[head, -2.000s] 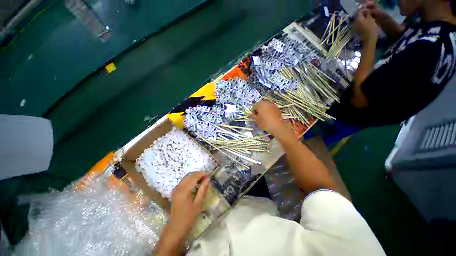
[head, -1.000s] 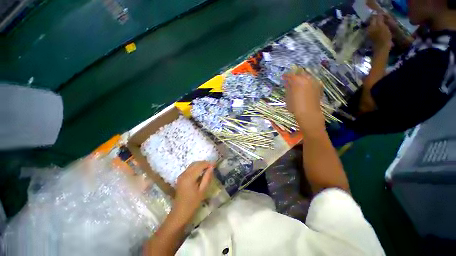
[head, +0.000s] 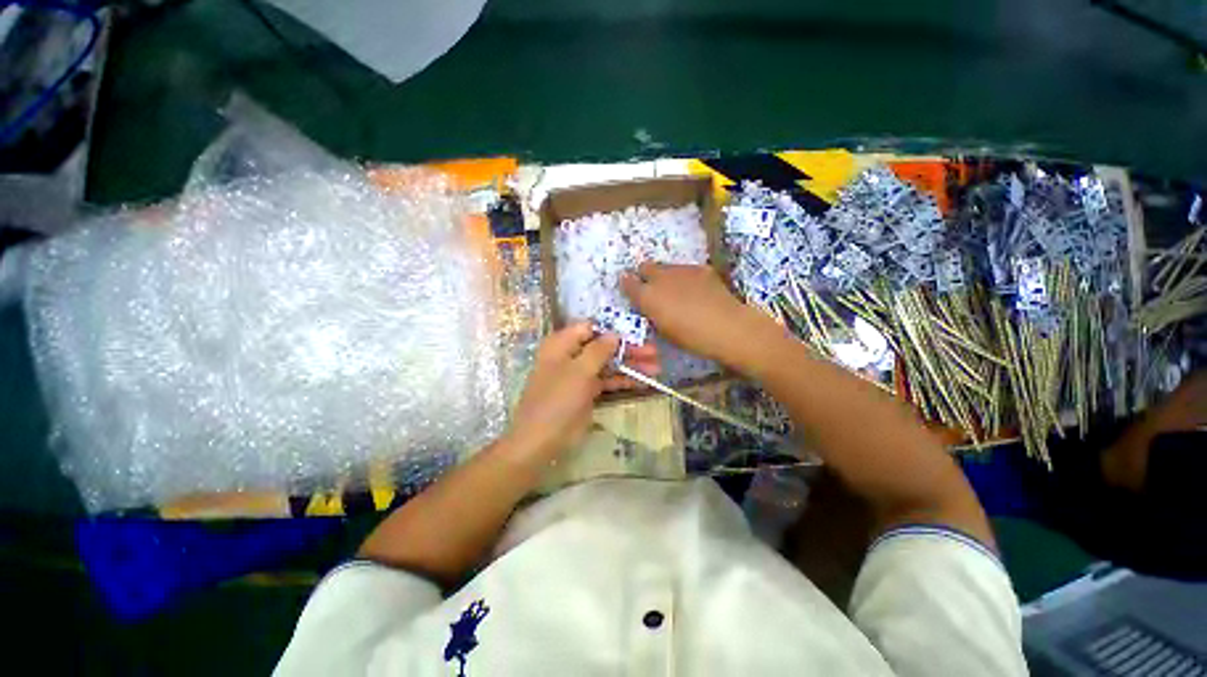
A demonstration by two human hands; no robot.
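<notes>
My left hand [head: 572, 377] holds a rod assembly at its grey head [head: 621, 325], over the near part of the parts box. The pale-gold stem [head: 688, 398] points right and toward me. My right hand [head: 675, 307] is in the open cardboard parts box [head: 622, 197], its fingertips down at the small white plastic parts [head: 592, 247]. Whether a part is between its fingers cannot be seen.
Piles of rod assemblies [head: 946, 357] fan out right of the box, grey heads at the far side. A large heap of bubble wrap [head: 278, 331] lies left. A person's dark sleeve [head: 1178, 476] shows at the right edge, above a grey vented crate [head: 1125, 635].
The view has turned and moved. My right hand has come from the rod piles to the parts box. My left hand now holds a rod assembly at its head.
</notes>
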